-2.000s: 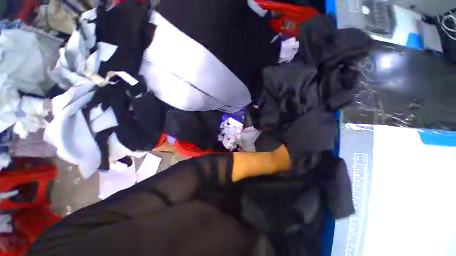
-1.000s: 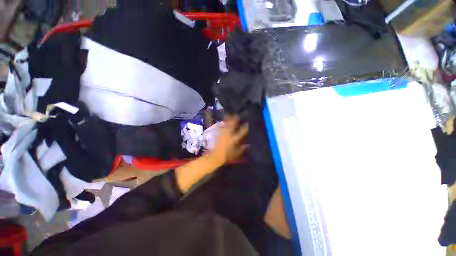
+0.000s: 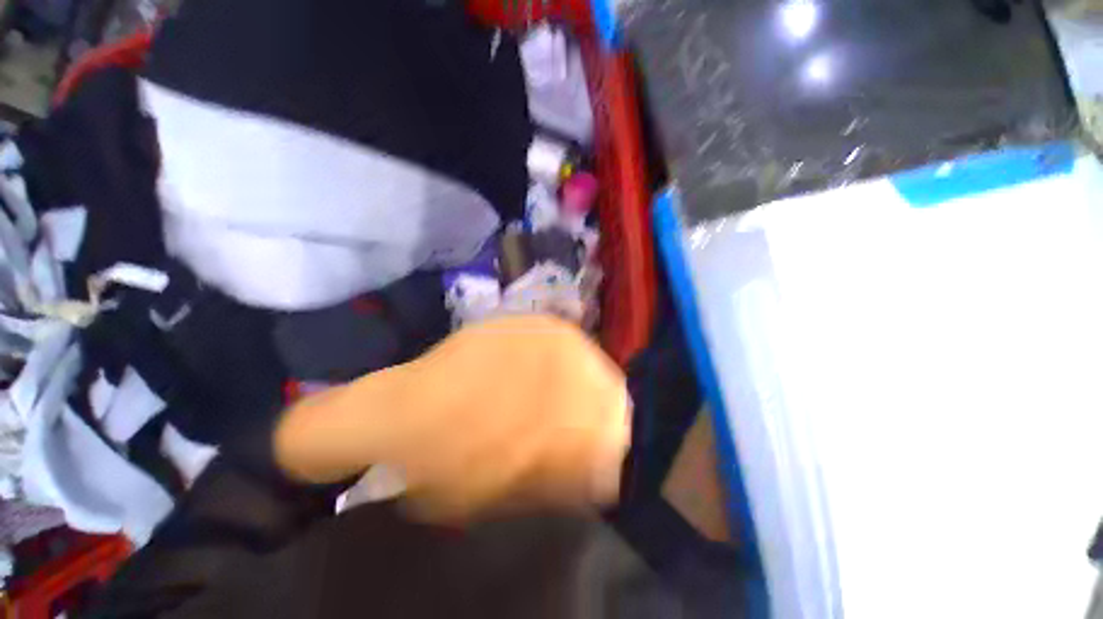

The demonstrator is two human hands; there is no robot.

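Observation:
My left hand (image 3: pixel 490 411) is blurred, in the lower middle, over the near right part of the red crate (image 3: pixel 623 206). Its fingers look bent, but what they hold, if anything, cannot be told. Black cloth (image 3: pixel 351 73) and a pale grey-white panel (image 3: pixel 302 206) lie over the crate to the left. Small things in the crate beyond my hand include a pink thread cone (image 3: pixel 579 191) and crumpled whitish scraps (image 3: pixel 544 290). My right hand is not in view.
The white, blue-edged sewing table (image 3: pixel 943 399) stands at the right, with a shiny dark surface (image 3: pixel 847 109) beyond it. A tied black-and-white bundle (image 3: pixel 73 308) hangs at the left. Another red crate (image 3: pixel 73 574) shows at lower left.
The crumpled black garment beside the table edge has gone from there, uncovering the crate's red side and small contents. My left hand now appears larger and closer to the camera.

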